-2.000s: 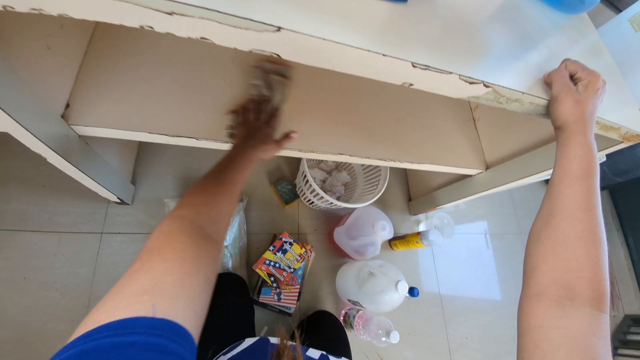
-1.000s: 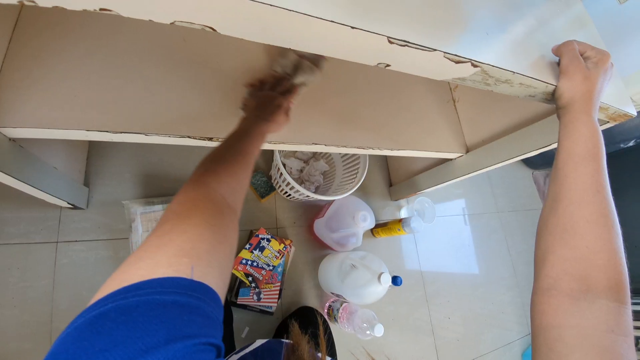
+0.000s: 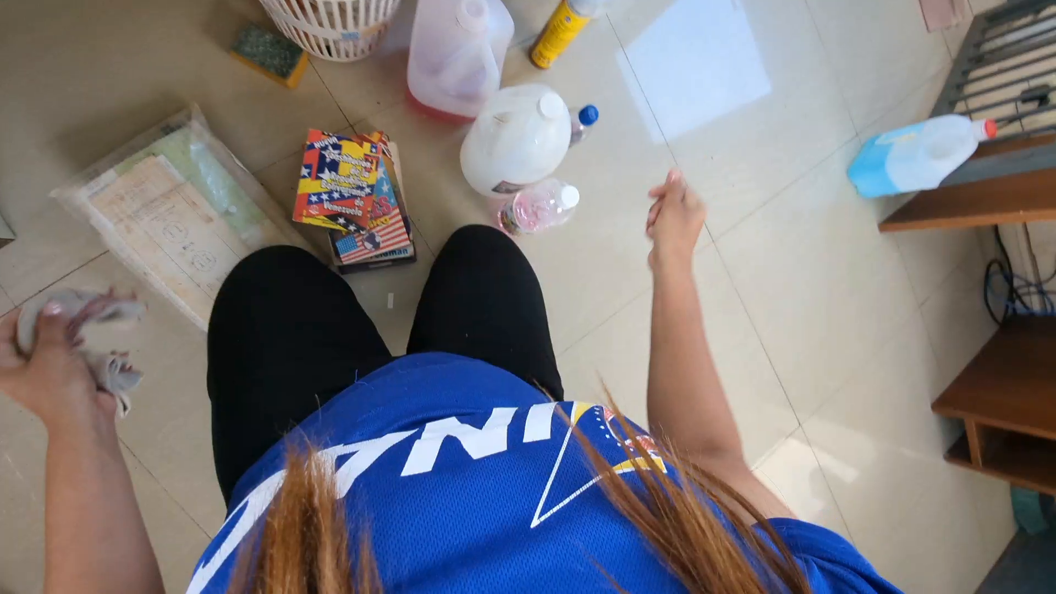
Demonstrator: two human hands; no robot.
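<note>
My left hand (image 3: 58, 367) holds a crumpled grey cloth (image 3: 111, 371) with reddish marks at the left edge of the view. Out over the tiled floor on the right, my right hand (image 3: 676, 216) holds nothing visible, its fingers loosely curled. Between the hands, past my knees, lie a stack of books (image 3: 338, 177), a pink-tinted clear bottle (image 3: 540, 208), a white plastic jug (image 3: 516, 140) and a jug with red liquid (image 3: 458, 58). A plastic-wrapped bundle of papers (image 3: 157, 214) rests on the floor near the cloth.
A white plastic basket (image 3: 342, 25), a green and yellow sponge (image 3: 270, 54) and a yellow container (image 3: 559, 33) are at the top. At the right stand a bottle of blue liquid (image 3: 916, 157) and wooden furniture (image 3: 1002, 371), with dark cables (image 3: 1002, 285) between its parts.
My left hand has come away from the shelf with the cloth. My right hand has let go of the furniture's top edge. The view has swung down to my lap and the floor.
</note>
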